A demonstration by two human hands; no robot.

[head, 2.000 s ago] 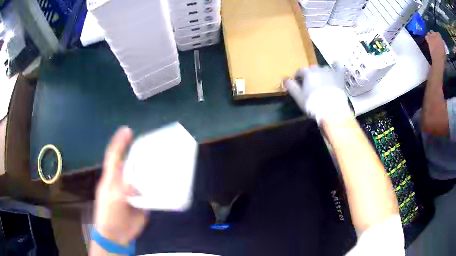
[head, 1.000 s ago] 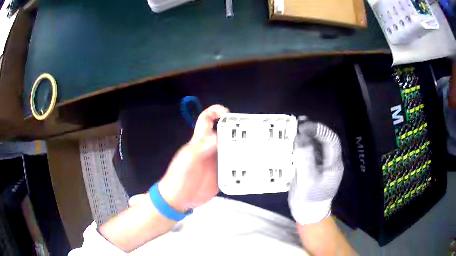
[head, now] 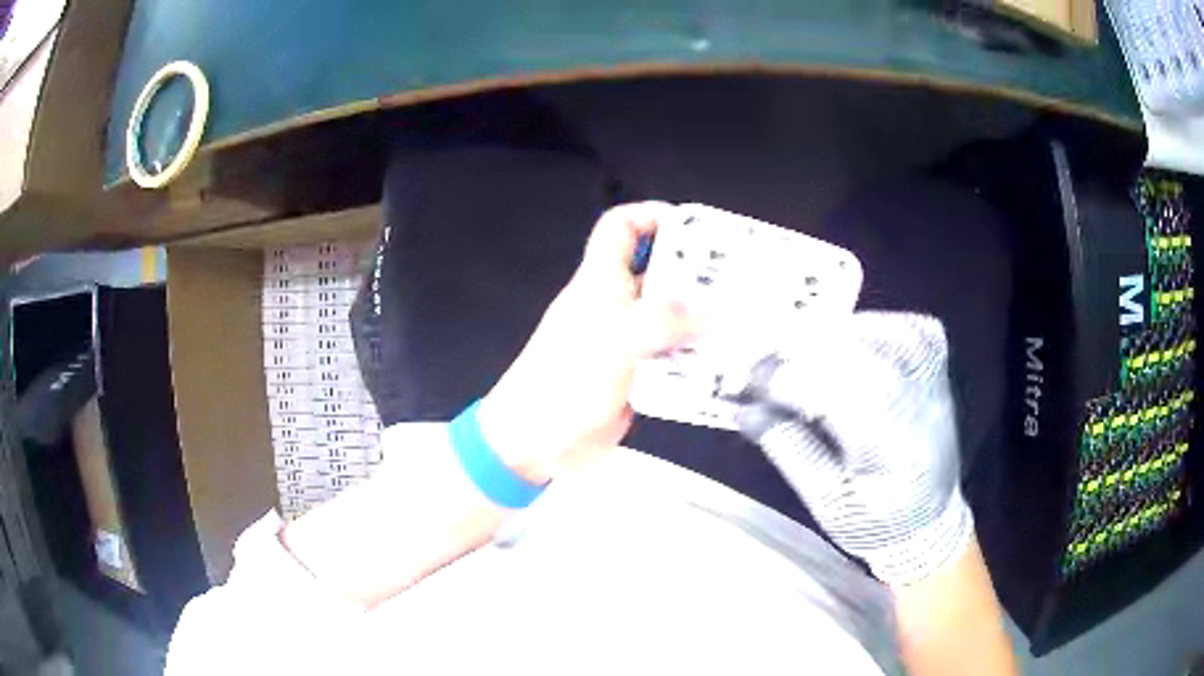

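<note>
A white plastic housing point(head: 753, 284) is held above my lap, tilted, with its open side with small slots facing me. My left hand point(head: 594, 337), bare with a blue wrist strap point(head: 491, 456), grips its left side, the thumb reaching over the inside. My right hand point(head: 858, 423), in a striped white-grey glove, is at the lower right part of the housing. Its fingertips are blurred over the lower edge, and I cannot tell whether they hold a small part. A small dark blue thing point(head: 643, 254) shows at the left edge of the housing.
The green bench mat point(head: 528, 60) runs across the top, with a yellowish tape roll point(head: 168, 124) at its left edge. A board bin point(head: 1129, 436) marked M is at the right. A cardboard box point(head: 218, 396) with rows of small white parts point(head: 317, 376) is at the left.
The view has shifted down and right. The housing has tilted. My gloved hand has moved from its right side to its lower right, and my left thumb now reaches over the inside.
</note>
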